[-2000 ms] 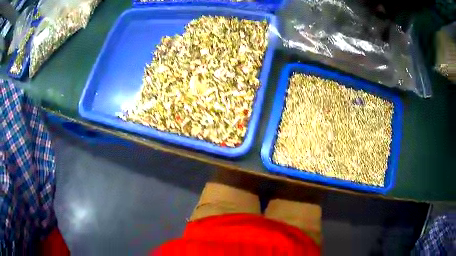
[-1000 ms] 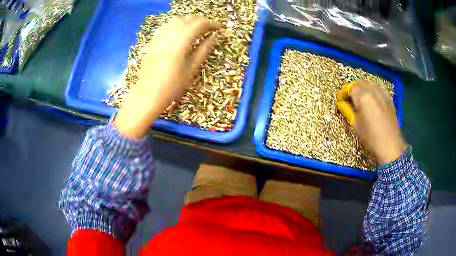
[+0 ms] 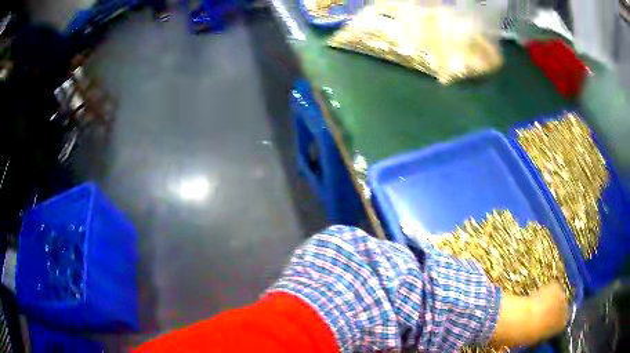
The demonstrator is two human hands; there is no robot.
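Note:
The large blue tray (image 3: 449, 183) lies on the green bench at the lower right, with its blue floor bare on one side. A heap of brass-coloured parts (image 3: 508, 248) lies in it. My left hand (image 3: 539, 314), bare and blurred, is at the heap by the tray's near right side. Its fingertips are blurred or hidden, so I cannot tell whether it holds a part. A checked oversleeve covers the forearm. My right hand and the smaller parts tray are out of the picture.
A rear blue tray (image 3: 618, 231) with gold parts adjoins the large tray. A clear bag of pale gold parts (image 3: 421, 41) lies farther along the bench (image 3: 414, 110), with a red object (image 3: 558, 67) at the back. A blue crate (image 3: 86, 262) stands on the grey floor (image 3: 200, 138).
The view has swung left along the bench. My right hand and the smaller tray have left the picture. My left hand is still at the large tray, now near its right side.

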